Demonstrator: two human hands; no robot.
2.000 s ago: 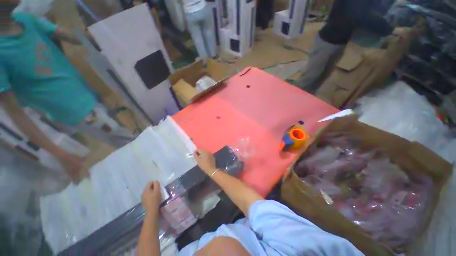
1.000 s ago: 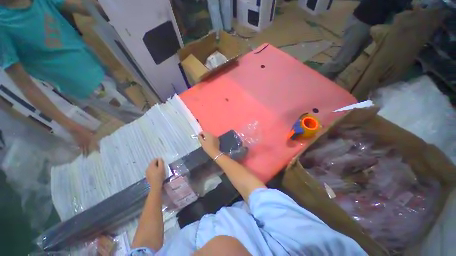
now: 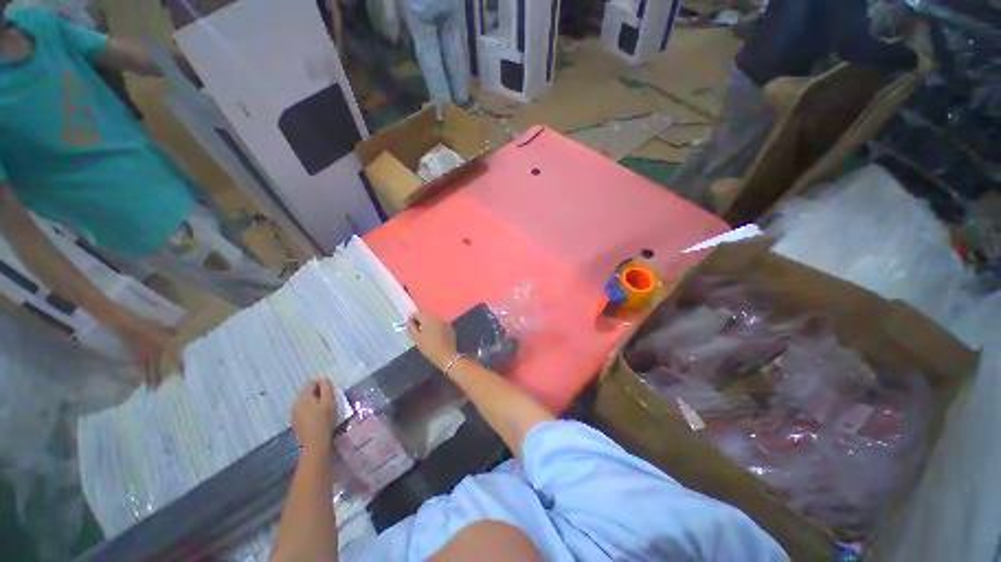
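Observation:
A long dark bar (image 3: 244, 478) in glossy clear film lies diagonally along the near edge of the white sheet stack (image 3: 236, 379). My right hand (image 3: 431, 338) pinches a small white label (image 3: 402, 325) at its fingertips, above the stack's edge beside the bar's far end. My left hand (image 3: 315, 412) is over the bar with its fingers drawn together; whether it grips anything cannot be told. A white strip (image 3: 345, 407) shows just right of it. A pink-white printed pack (image 3: 373, 451) lies against the bar's near side.
A blue and orange tape dispenser (image 3: 630, 288) sits on the coral-red sheet (image 3: 527, 236). An open carton of purple-pink bags (image 3: 790, 384) stands at right, a small open carton (image 3: 390, 181) at the far edge. A person in teal (image 3: 88, 143) stands left, one hand at the stack. Tall white cartons (image 3: 263, 82) stand behind.
The camera view has shifted. My hands keep nearly the same places over the bar and stack, and the label remains at my right fingertips. The dark-clothed person at the back right is now bent over brown cardboard.

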